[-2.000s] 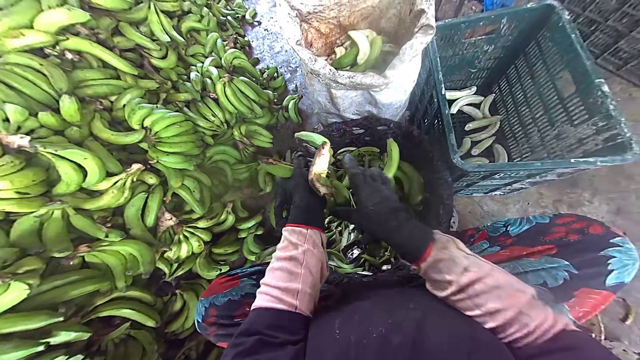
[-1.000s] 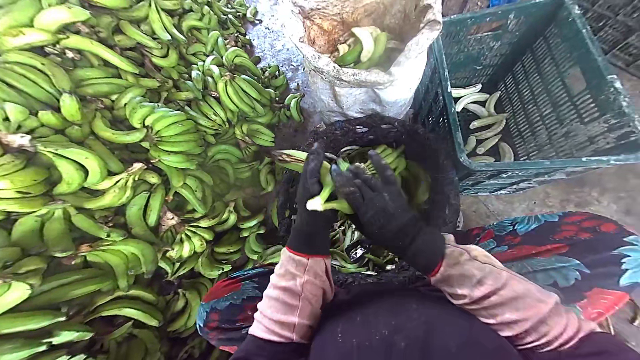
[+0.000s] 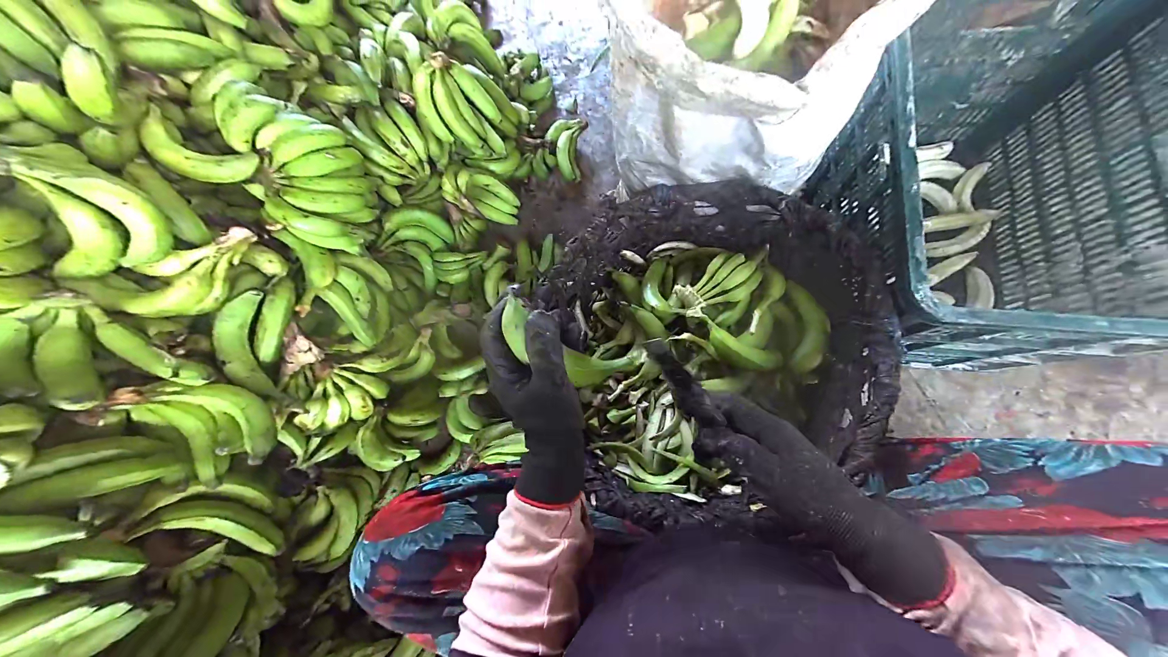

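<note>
My left hand (image 3: 538, 374), in a black glove with a pink sleeve, grips a green plantain (image 3: 589, 367) over the left side of a dark woven basket (image 3: 867, 365). The plantain's stem end points right. My right hand (image 3: 730, 424), gloved alike, is just right of that stem end; something dark and narrow extends from its fingers, and whether it is a blade or a finger is unclear. Below both hands, strips of green peel (image 3: 662, 438) lie in the basket. A small bunch of green plantains (image 3: 721, 283) rests among larger pieces at its back.
A large heap of green plantain bunches (image 3: 319, 182) covers the left side. Behind the basket stands a white sack (image 3: 721, 137) with plantains inside. At the right, a green plastic crate (image 3: 1049, 324) holds several peeled plantains (image 3: 958, 224). Patterned cloth (image 3: 1031, 493) covers my legs.
The hands were close together around a plantain a second ago. Now the right hand is lower and apart from the left, and the bunch at the basket's back is uncovered.
</note>
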